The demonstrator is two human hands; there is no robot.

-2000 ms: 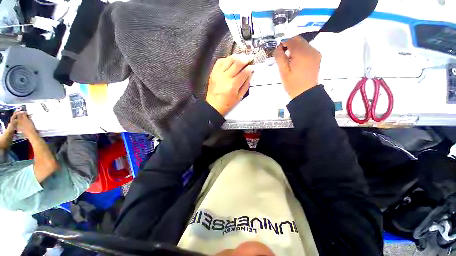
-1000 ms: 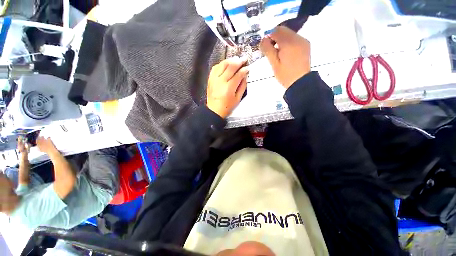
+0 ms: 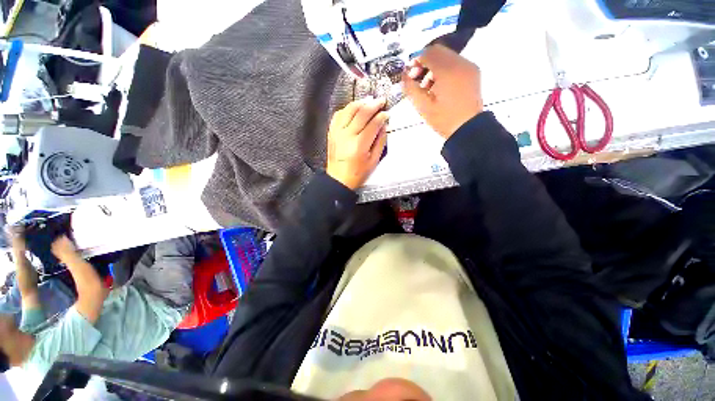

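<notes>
The dark grey-brown ribbed garment lies in a large folded heap left of the needle area. Its edge reaches the presser foot under the white and blue sewing machine head. My left hand pinches the garment edge just below and left of the foot. My right hand is just right of the foot, fingers curled together at the edge of the work; whether cloth is between its fingertips is too blurred to tell. A dark curved flap hangs right of the needle.
Red-handled scissors lie on the white table to the right. A grey motor housing stands far left. A person in light green works at lower left beside a red stool. Dark garments lie below at right.
The view has tilted and shifted, so the table slants now. Both hands stay close to the foot. My right-hand fingers have curled in and moved slightly. The other person's hands have shifted.
</notes>
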